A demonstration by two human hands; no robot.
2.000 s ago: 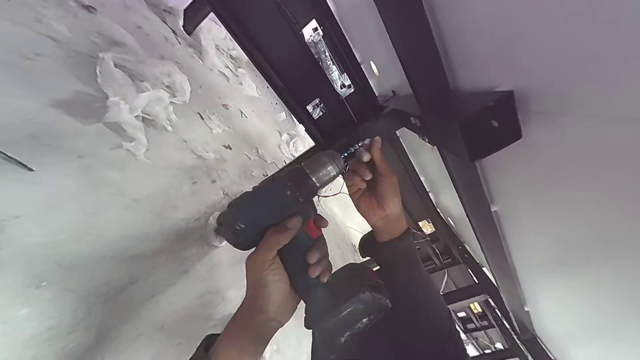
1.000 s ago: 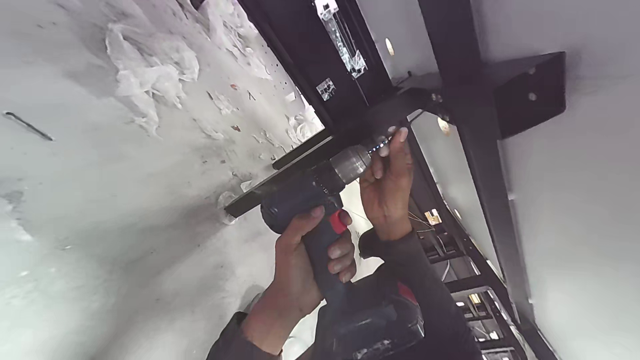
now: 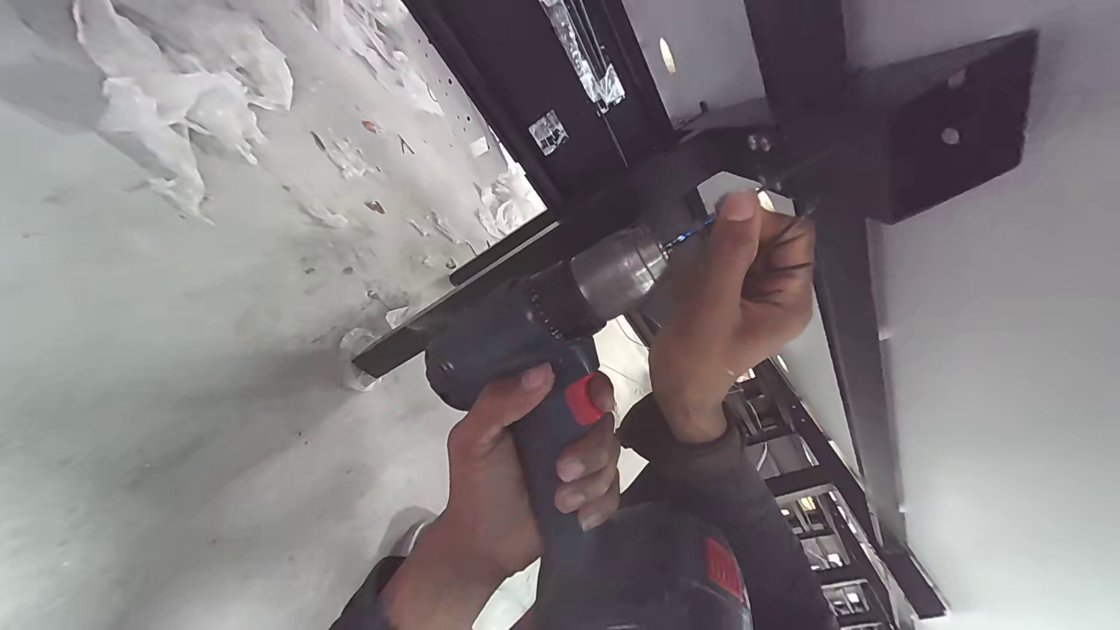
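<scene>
My left hand (image 3: 525,464) is shut on the grip of a dark blue cordless drill (image 3: 490,341), with a finger at its red trigger (image 3: 584,400). The metal chuck (image 3: 619,271) points up and right, and a thin, bluish, shiny drill bit (image 3: 691,233) extends from it. My right hand (image 3: 735,289) pinches the bit's outer part between thumb and fingers, just beyond the chuck; the bit's tip is hidden or blurred. Thin dark strands, too blurred to identify, cross the right fingers. The battery end is low in view, in front of the right sleeve.
A dark metal frame (image 3: 844,306) runs down the right side, with a bracket plate (image 3: 971,131) bearing holes. A dark bar (image 3: 394,350) lies behind the drill. Crumpled translucent plastic sheeting (image 3: 192,87) and small debris lie on the pale floor at left. Frame openings show at lower right.
My right thumb and fingers have shifted along the bit and curled more. My left hand keeps hold of the drill throughout. The view has moved somewhat.
</scene>
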